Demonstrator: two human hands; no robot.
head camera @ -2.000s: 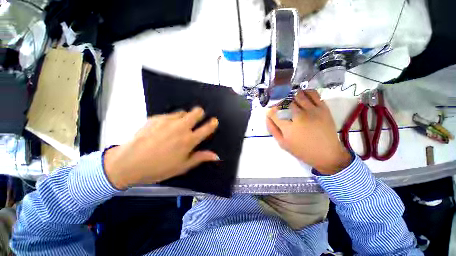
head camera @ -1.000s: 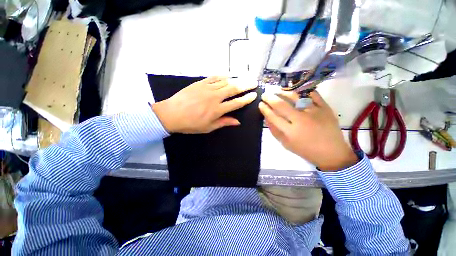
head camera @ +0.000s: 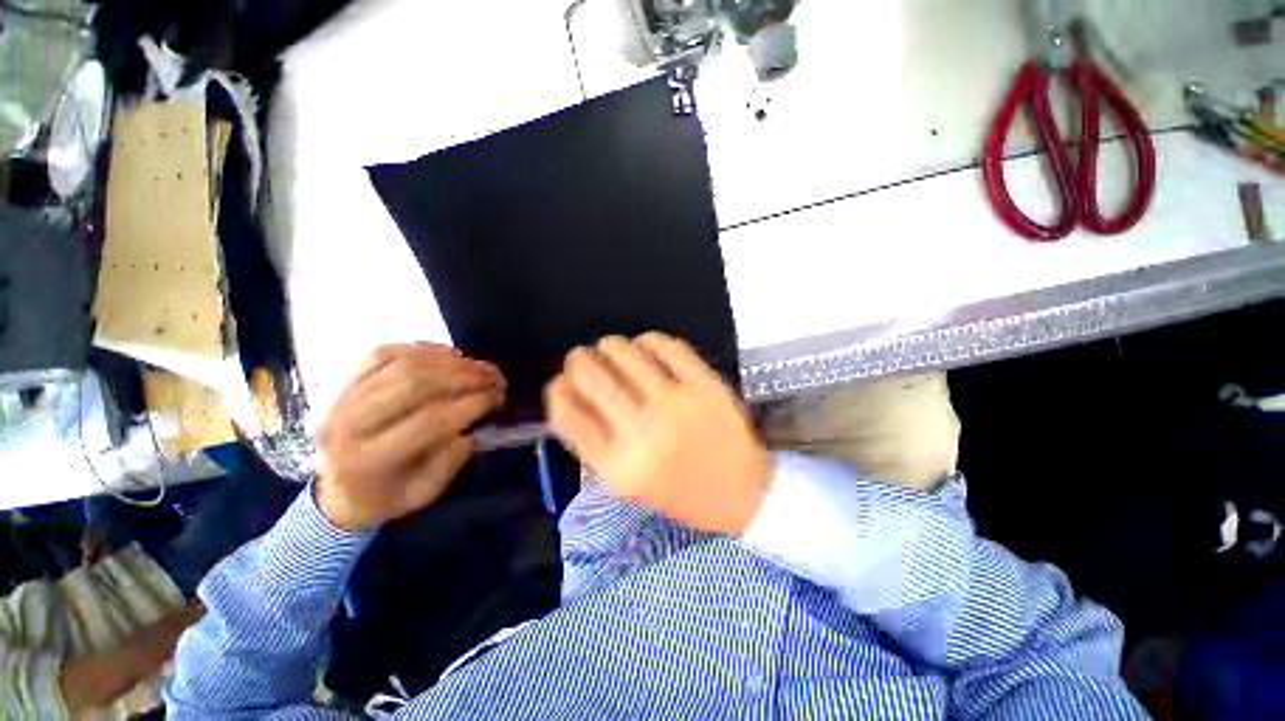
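A black fabric panel (head camera: 564,226) lies on the white table, its upper right corner at the presser foot (head camera: 682,93) of the sewing machine. Its near end reaches the table's front edge. My left hand (head camera: 402,430) is at the panel's near left corner, fingers bent against the fabric edge. My right hand (head camera: 662,430) is on the near edge, right beside it, slightly blurred. Both hands seem to pinch the near edge; the fingertips are partly hidden.
Red-handled scissors (head camera: 1078,148) lie right of the needle, with small tools (head camera: 1240,127) and a small brown block (head camera: 1251,211) beyond. Tan cardboard sheets (head camera: 158,226) are stacked at left. A measuring strip (head camera: 930,345) runs along the front edge. Another person's arm (head camera: 127,662) shows at lower left.
Both hands have moved from near the needle to the panel's near edge. The panel's upper right corner stays at the presser foot. The view has shifted, with the machine head now mostly out of frame.
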